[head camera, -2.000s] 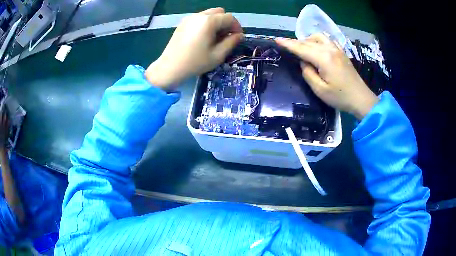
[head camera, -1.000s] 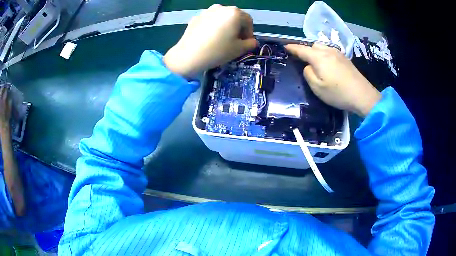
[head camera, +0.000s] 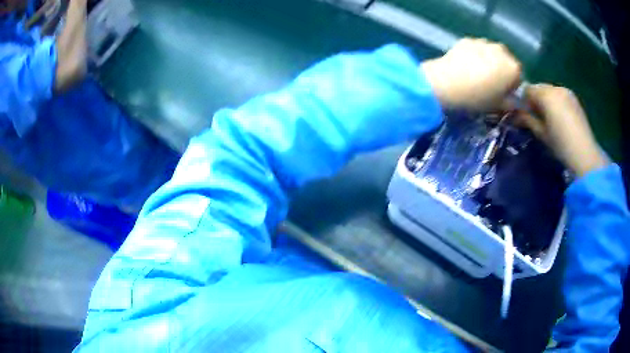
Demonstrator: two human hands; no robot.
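Note:
The open white unit housing (head camera: pixel 442 224) stands at the right of the view, tilted by the turned camera. The blue main board (head camera: pixel 452 155) is in its left part and the large black block (head camera: pixel 521 189) beside it. A white flat ribbon cable (head camera: pixel 508 276) hangs over the near edge. My left hand (head camera: pixel 476 74) and my right hand (head camera: pixel 556 124) are close together over the far edge of the housing. A small pale blurred bit shows between their fingertips; I cannot tell what it is or which hand holds it. The far inner edge with the wires is mostly hidden.
The housing stands on the green bench (head camera: pixel 276 52). A pale rail (head camera: pixel 414 27) runs along the far side. At the upper left, another person's arm (head camera: pixel 69 52) reaches to a white unit (head camera: pixel 114 27). A blue stool (head camera: pixel 90 217) is at the lower left.
The camera view has turned left, so the housing now appears farther right and slanted. My hands have come closer together above the far edge. The parts tub is no longer in view.

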